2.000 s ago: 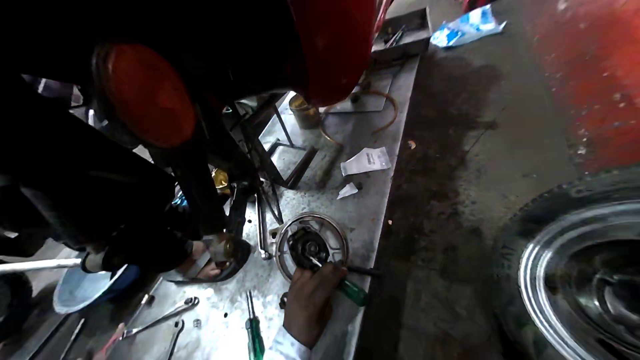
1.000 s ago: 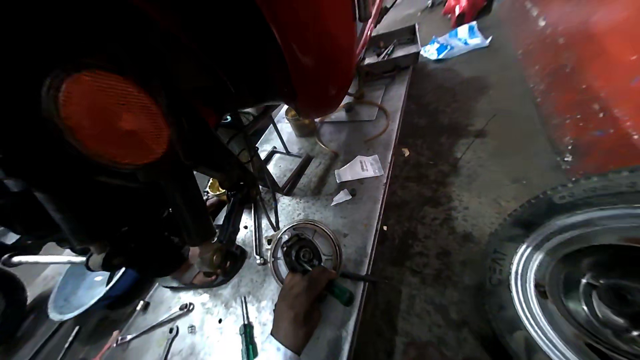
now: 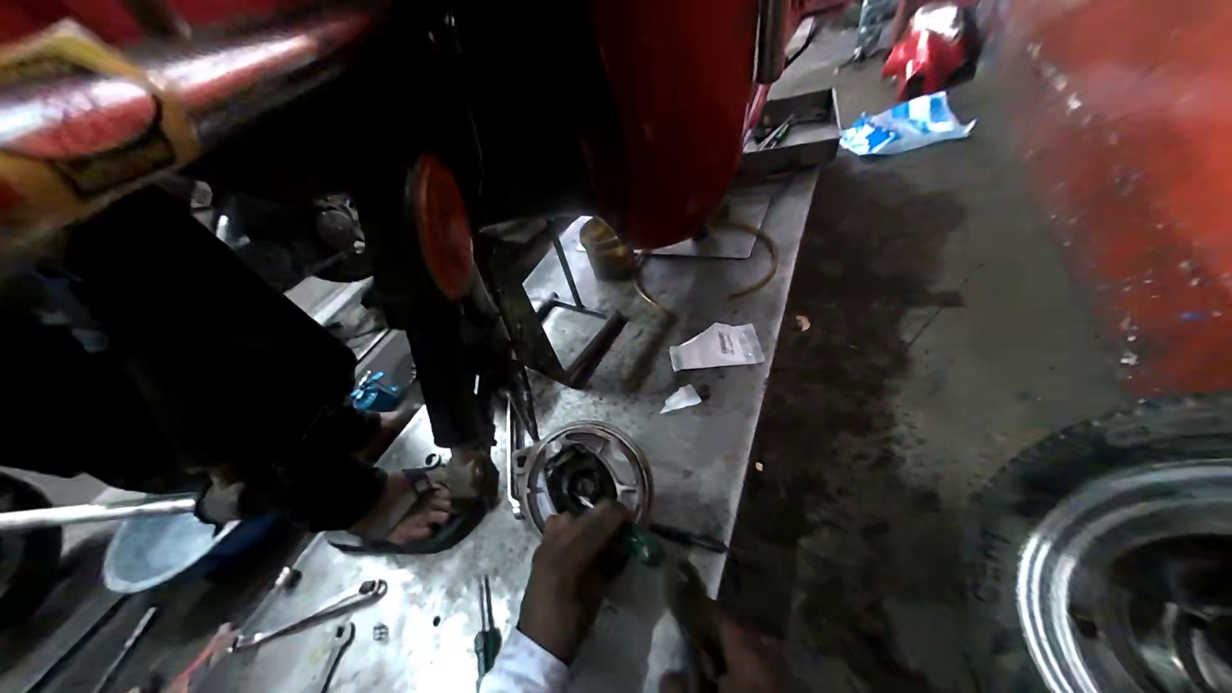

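On the metal bench lies a round metal hub part (image 3: 589,476) with a dark centre. My left hand (image 3: 573,573), in a white cuff, reaches over its near edge and grips a screwdriver with a green handle (image 3: 643,546); the fingers hide the shaft. Motion blurs my right hand (image 3: 746,654) at the bottom, right of my left; it holds a blurred tool (image 3: 685,606), perhaps a hammer, near the handle end. A dark rod (image 3: 688,537) lies right of the hub part. Another green-handled tool (image 3: 487,645) and a combination wrench (image 3: 313,614) lie to the left.
Another person's sandalled foot (image 3: 419,515) rests on the bench beside a dark vehicle leg. A red vehicle body (image 3: 664,115) overhangs. Torn white packaging (image 3: 717,347), a tin (image 3: 606,248) and a tool tray (image 3: 794,140) stand farther back. A tyred wheel (image 3: 1116,558) is at right, a blue basin (image 3: 159,549) at left.
My right hand has come into view at the bottom with a tool in it. My left hand stays at the hub part with the green-handled screwdriver.
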